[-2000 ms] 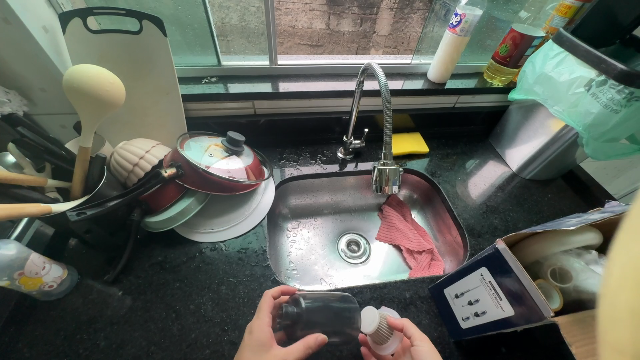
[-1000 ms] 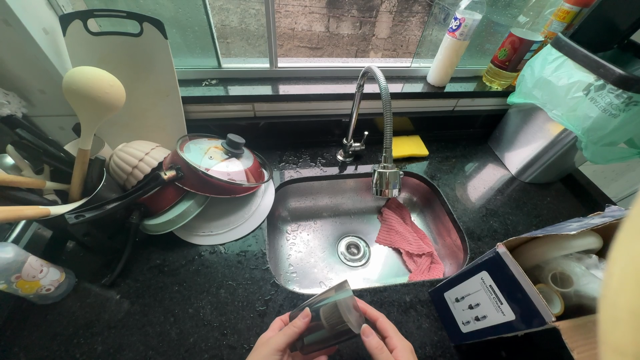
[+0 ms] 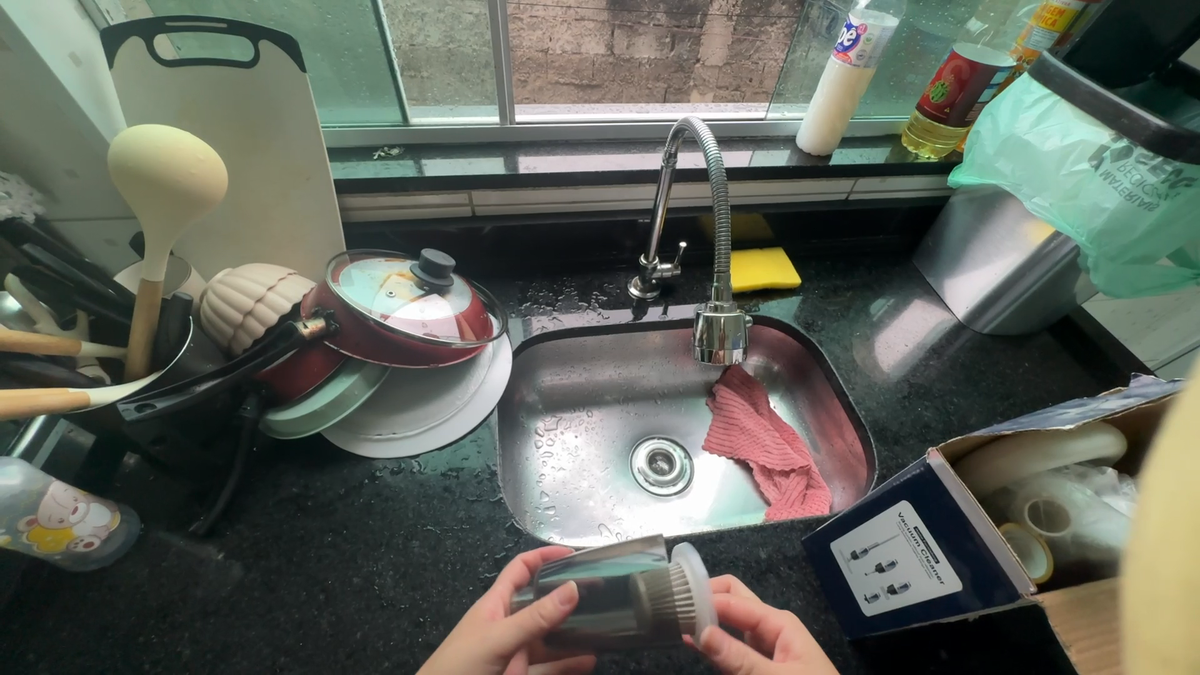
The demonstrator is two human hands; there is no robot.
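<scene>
A clear, smoky plastic vacuum cleaner dust cup lies sideways above the counter's front part, just below the sink. My left hand grips its closed left end, thumb on the near side. Fingers of my right hand hold the white rim of a pleated filter; its pleated part sits inside the cup's open right end. Whether the rim touches the cup all round cannot be told.
The steel sink holds a pink cloth under the faucet. Stacked dishes and a lidded red pan stand left. An open vacuum cleaner box stands right. A yellow sponge lies behind the sink.
Two seconds ago the filter was outside the cup in my right hand; now its pleats are inside. The cup was tilted upward one second ago and lies closer to level now.
</scene>
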